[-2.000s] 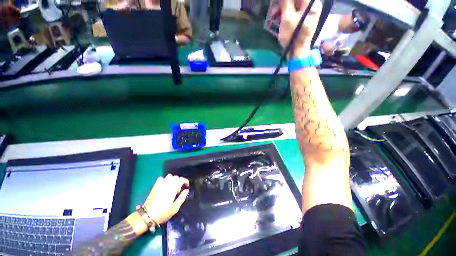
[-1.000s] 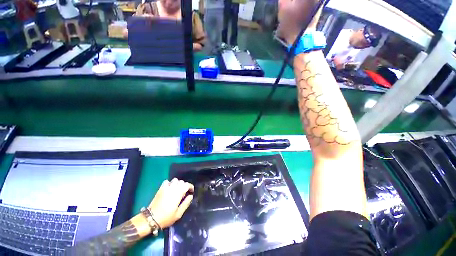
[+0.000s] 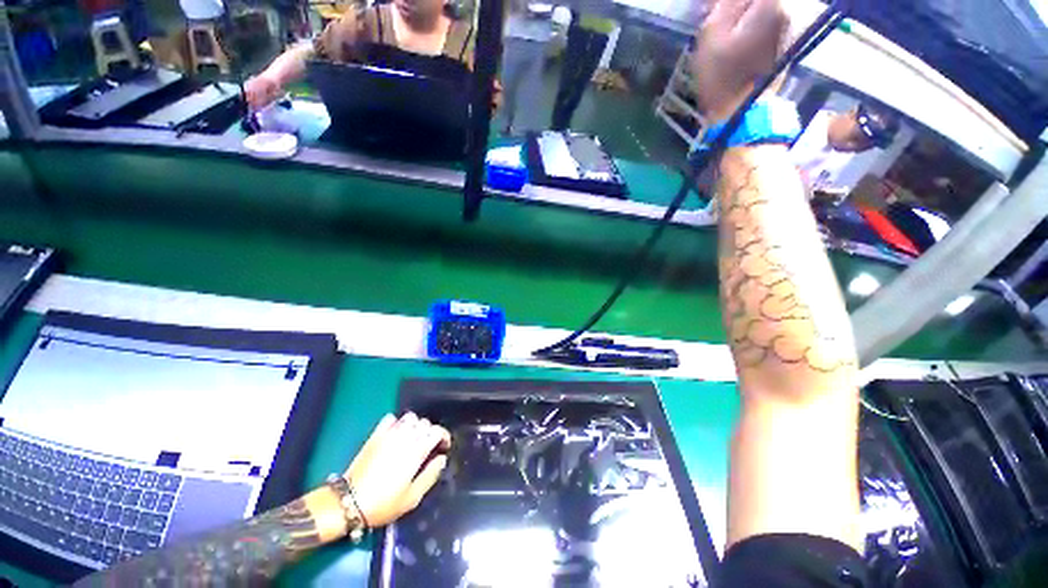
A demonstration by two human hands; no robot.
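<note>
A film-covered dark display assembly (image 3: 563, 482) lies on a black pad in front of me, with bright reflections. My left hand (image 3: 402, 465) rests at its upper left edge with curled fingers; whether it grips anything is hidden. My right hand (image 3: 741, 52) is raised high at the top, beside a black cord (image 3: 644, 258); its fingers are blurred and I cannot tell what it holds. A silver laptop base (image 3: 149, 425) with keys lies at the left on a black pad.
A blue screw bin (image 3: 465, 333) and a black electric screwdriver (image 3: 615, 353) lie on the white rear edge. Dark film-covered panels (image 3: 977, 459) stand in a row at right. A slanted grey post (image 3: 942, 270) rises at right. People work at the opposite bench (image 3: 379, 167).
The view has shifted, so the bench items appear farther right. My right arm stays raised and my left hand stays at the panel's edge. The person opposite now reaches an arm out sideways.
</note>
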